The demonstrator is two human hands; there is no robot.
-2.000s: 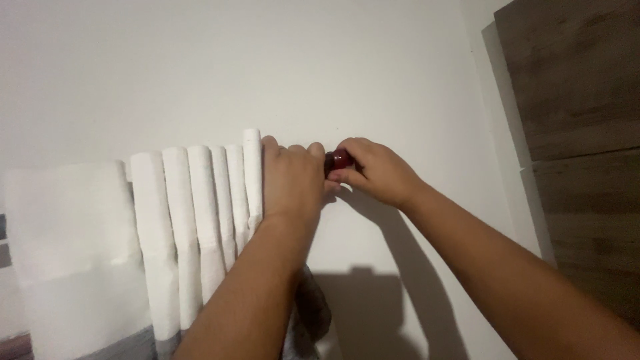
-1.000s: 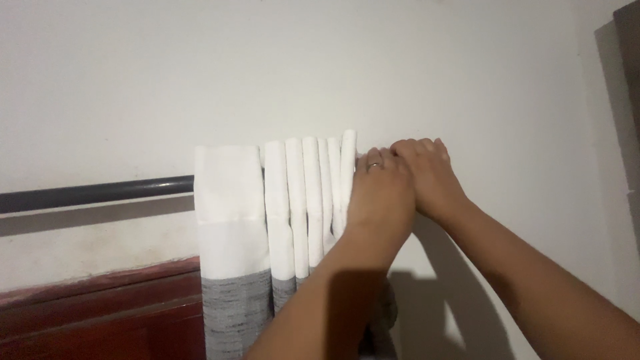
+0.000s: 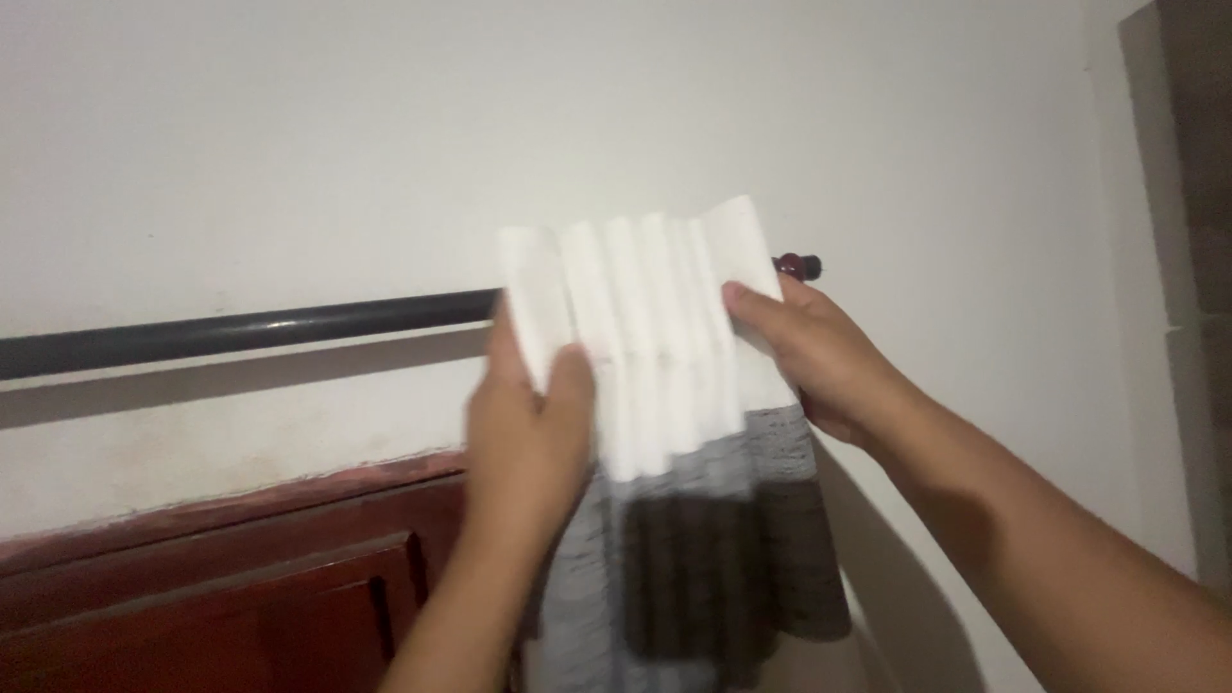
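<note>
A white and grey curtain point(image 3: 645, 337) hangs in tight folds on a dark curtain rod point(image 3: 269, 325). My left hand point(image 3: 534, 414) grips the left side of the folds, its thumb in front and its fingers partly hidden behind the cloth. The right edge of the curtain is held by my right hand point(image 3: 818, 346), thumb on the front and other fingers mostly behind. Just right of the cloth, a dark red ring or knob point(image 3: 791, 267) shows near the rod's dark end. The folds are slightly blurred.
Below the rod at the left is a dark red wooden panelled frame point(image 3: 241, 577). A pale wall point(image 3: 385, 144) runs behind the rod. At the far right stands a dark brown surface point(image 3: 1198, 192) beside a pale edge.
My hands were close together at the rod's end, right of the folds; now they are apart, one on each side of the curtain. The view has shifted, showing more rod at the left.
</note>
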